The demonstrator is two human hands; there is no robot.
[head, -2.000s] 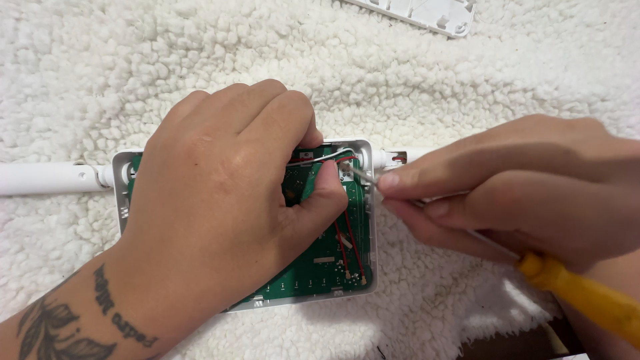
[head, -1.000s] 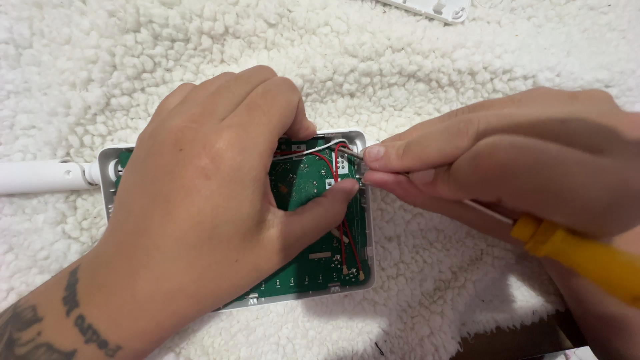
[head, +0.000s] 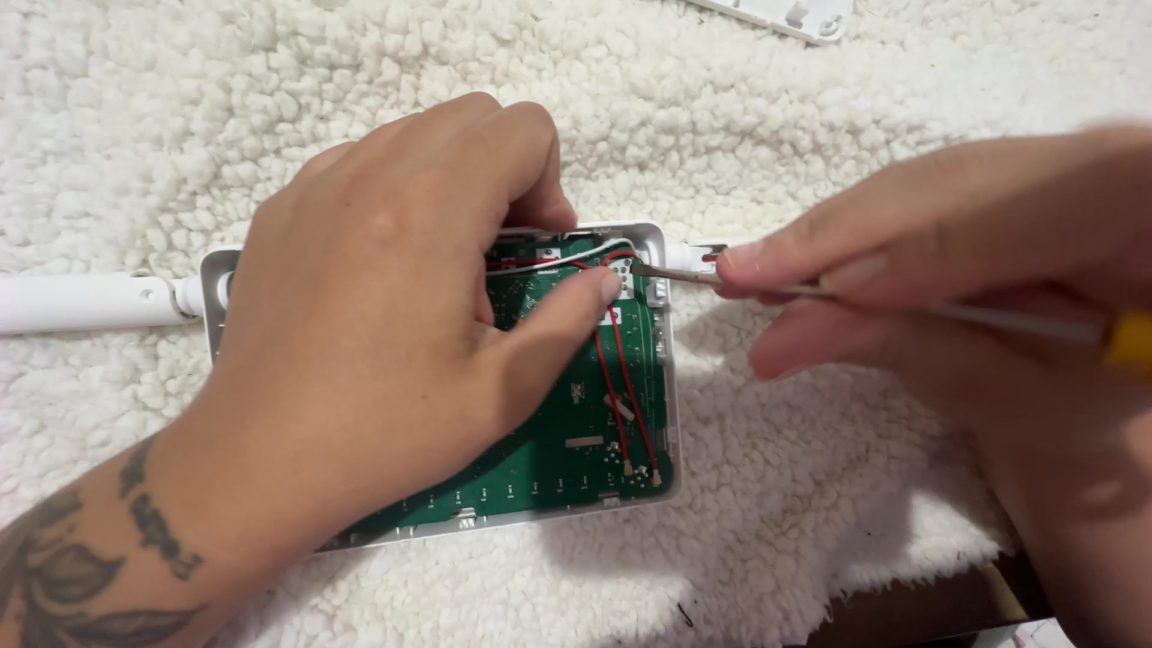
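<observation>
An opened white plastic router housing holds a green circuit board with red antenna wires and a white wire. My left hand lies over the housing's left part, gripping its upper edge with the fingers, the thumb on the board near the wires. A flat-blade screwdriver with a yellow handle is in my right hand, held by the shaft, its tip over the board's upper right corner. White antennas stick out from both sides; my right hand partly hides the right one.
A white plastic cover piece lies at the top edge of the view. Under everything is a white fleece blanket. A dark edge shows at the lower right.
My left thumb has shifted, and more of the red wires shows than two seconds ago. My right hand has drawn back along the screwdriver's shaft, so more of the blade is bare.
</observation>
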